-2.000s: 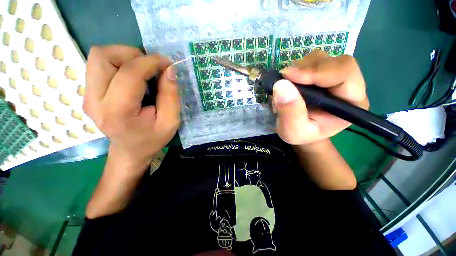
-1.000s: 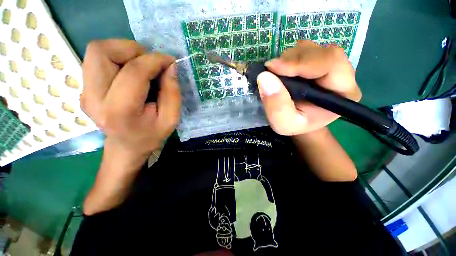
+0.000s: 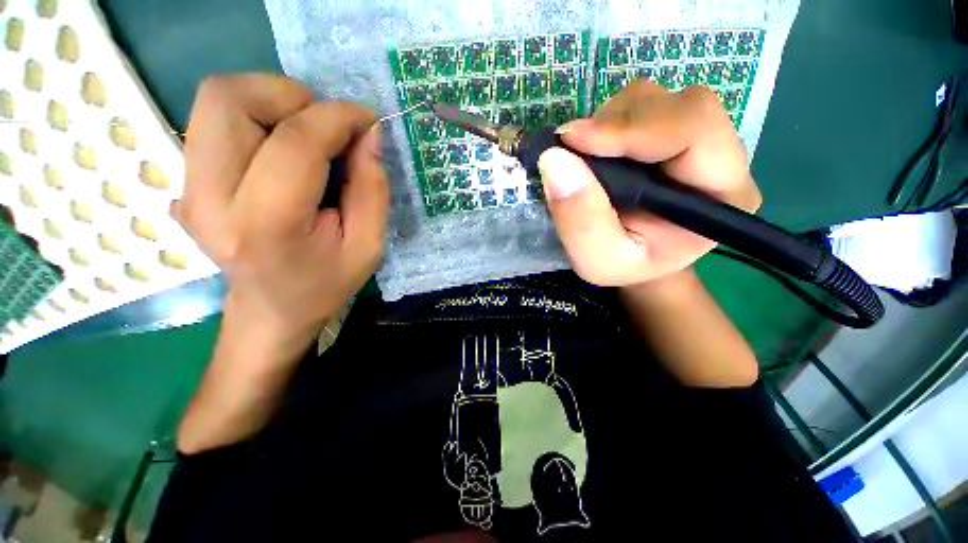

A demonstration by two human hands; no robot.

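Note:
My left hand point(image 3: 287, 186) is bare and pinches a thin silvery solder wire point(image 3: 403, 111) whose end reaches the left edge of a green PCB panel point(image 3: 504, 85). My right hand point(image 3: 653, 191) holds a black soldering iron point(image 3: 722, 225) like a pen. Its brownish tip point(image 3: 464, 118) is over the panel's left side, close to the wire's end; whether they touch is too small to tell. A second PCB panel point(image 3: 679, 58) lies to the right, partly hidden by my right hand. Both panels lie on whitish bubble wrap point(image 3: 478, 249).
A cream tray with oval pockets point(image 3: 90, 159) is at the left, with a green panel point(image 3: 23, 278) on it. Dark-handled pliers or cutters point(image 3: 921, 159) lie at the right. Crumpled white cloth or paper point(image 3: 892, 249) and black cables are below them.
Since two seconds ago, the panels and wrap appear higher in view. Since one second ago, the iron's tip and the solder wire's end have shifted slightly up and left on the panel.

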